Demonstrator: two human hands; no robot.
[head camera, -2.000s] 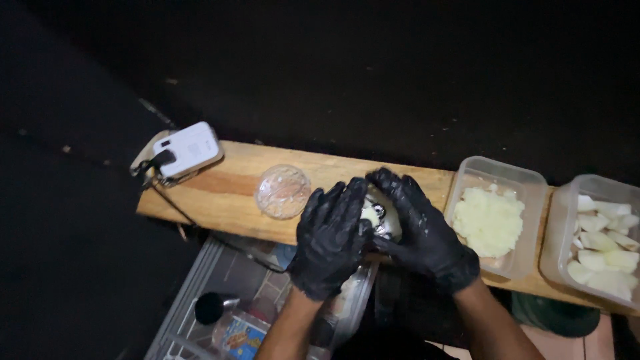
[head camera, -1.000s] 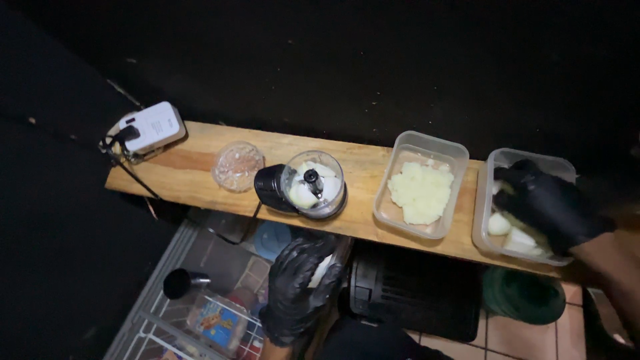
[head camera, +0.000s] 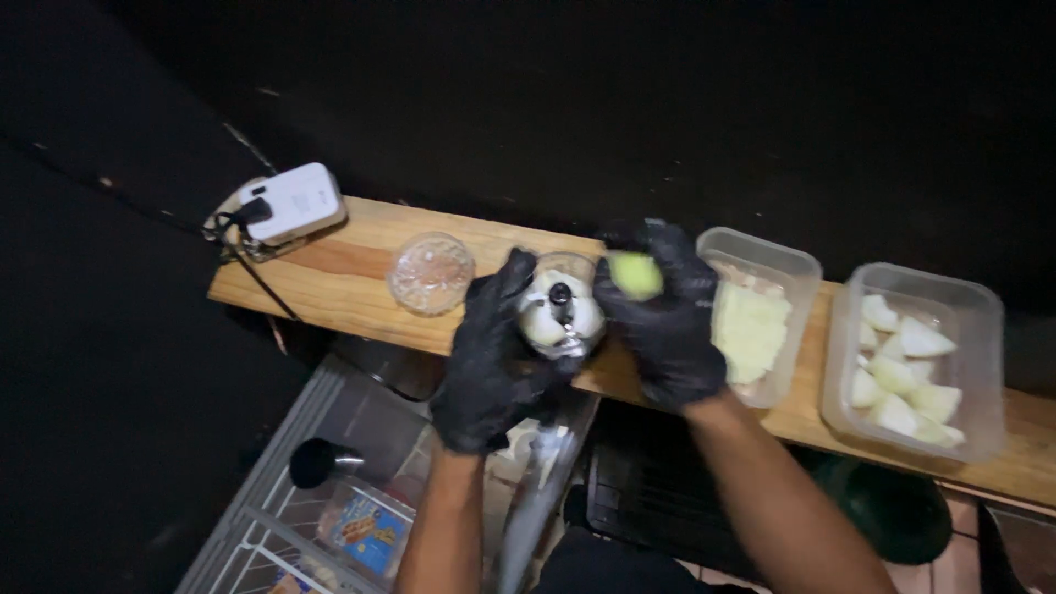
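Note:
A small food chopper's clear bowl (head camera: 563, 307) stands on the wooden plank, with white onion pieces around its black central hub. My left hand (head camera: 495, 363), in a black glove, lies against the bowl's left and near sides and steadies it. Just right of the bowl, my gloved right hand (head camera: 664, 318) holds a pale green onion piece (head camera: 635, 275), blurred by motion. Beyond that hand is a plastic container with finely chopped onion (head camera: 751, 330), partly covered by the hand. Farther right, another plastic container (head camera: 982, 371) holds several onion chunks (head camera: 895, 375).
A clear round lid (head camera: 431, 273) lies left of the bowl. A white power adapter (head camera: 293, 204) with a black plug and cable sits at the plank's left end. Below are a wire-framed glass case (head camera: 289, 511) with packages and a dark green round object (head camera: 891, 507).
My right hand has moved left from the container of onion chunks to beside the chopper bowl, holding an onion piece. My left hand has come up from below the plank to the bowl.

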